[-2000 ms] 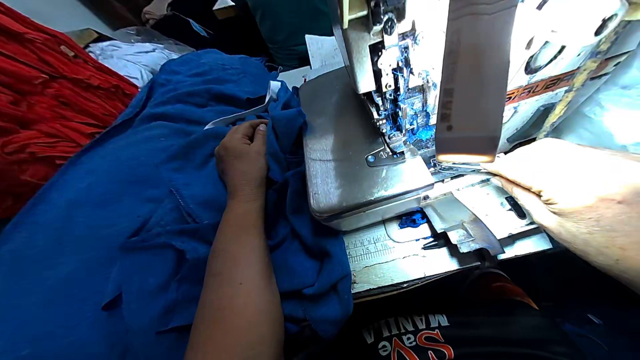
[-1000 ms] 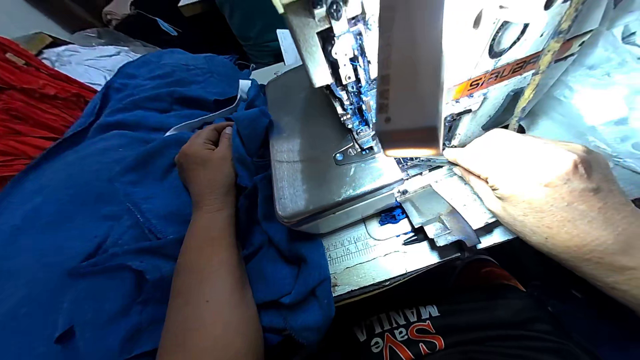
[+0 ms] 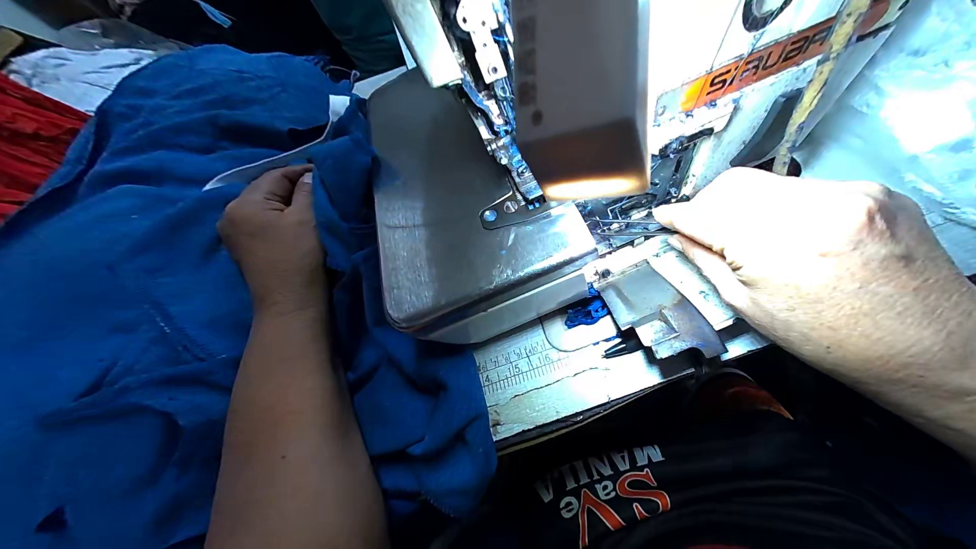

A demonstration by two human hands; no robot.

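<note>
My left hand (image 3: 274, 229) pinches the blue fabric (image 3: 152, 305) beside a narrow white strip (image 3: 267, 162) that lies on the cloth. To its right is the overlock sewing machine, with its flat metal cloth plate (image 3: 435, 221) and its presser foot and needle area (image 3: 526, 183). At the machine's opened right side, my right hand (image 3: 801, 236) holds thin metal tweezers (image 3: 629, 227) between thumb and forefinger. Their tips reach in among the looper parts, where the exact contact cannot be told. The hinged front cover (image 3: 659, 305) hangs open below them.
A lit grey lamp or shield (image 3: 583, 91) hangs over the needle area. A printed ruler (image 3: 526, 370) runs along the table's front edge. Blue thread scraps (image 3: 587, 311) lie below the plate. Red fabric (image 3: 34, 137) and white cloth (image 3: 76, 72) are at the far left, clear plastic (image 3: 907, 114) at the right.
The view has shifted, bringing the machine closer to the middle. My left hand stays on the blue fabric, and my right hand stays at the machine's open side with the tweezers.
</note>
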